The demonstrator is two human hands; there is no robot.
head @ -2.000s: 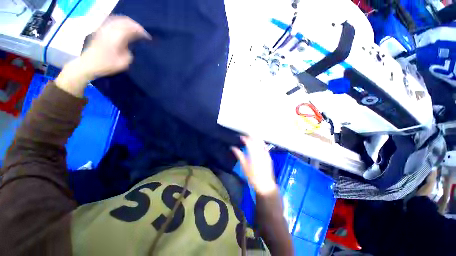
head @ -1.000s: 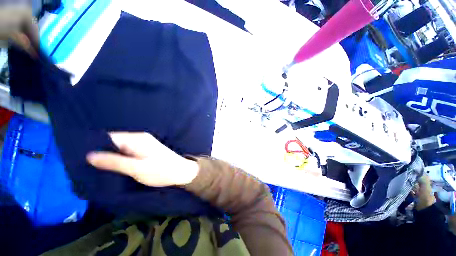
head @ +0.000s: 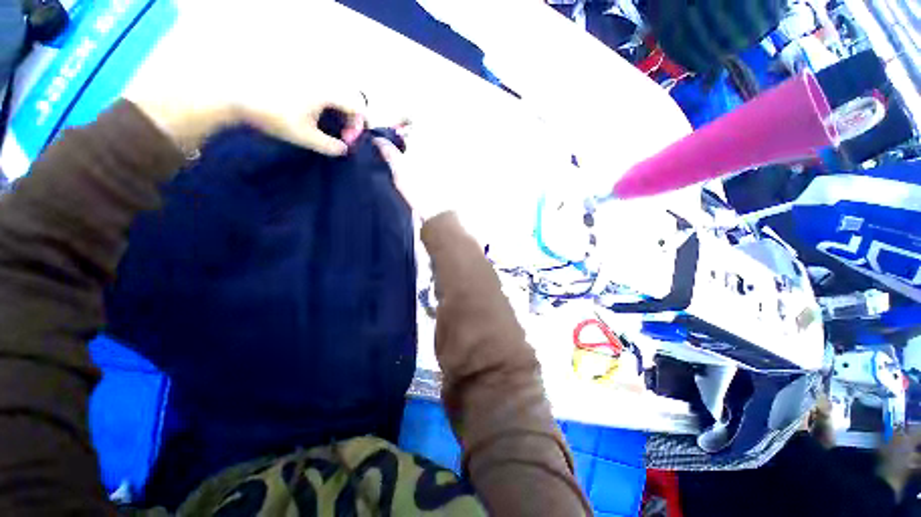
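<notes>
A dark navy garment panel (head: 293,293) hangs from the white table over my lap. My left hand (head: 273,116) holds its top edge, with thumb and fingers bunching the cloth. My right hand (head: 392,162) is close beside it at the top right corner of the panel, fingers on the same edge. Both hands are partly overexposed. The white sewing machine (head: 747,293) is to the right, apart from the cloth. Snips with red and yellow handles (head: 598,346) lie on the table near it.
A pink-red cone (head: 732,141) sticks up behind the machine. More navy cloth (head: 429,38) lies at the back of the white table (head: 485,111). Blue bins (head: 601,459) stand below the front edge. At the lower right is another person's dark sleeve (head: 778,483).
My left hand has moved in from the far left and my right hand has moved up from the middle of the cloth. Both are now together at the panel's top edge, and the cloth is gathered.
</notes>
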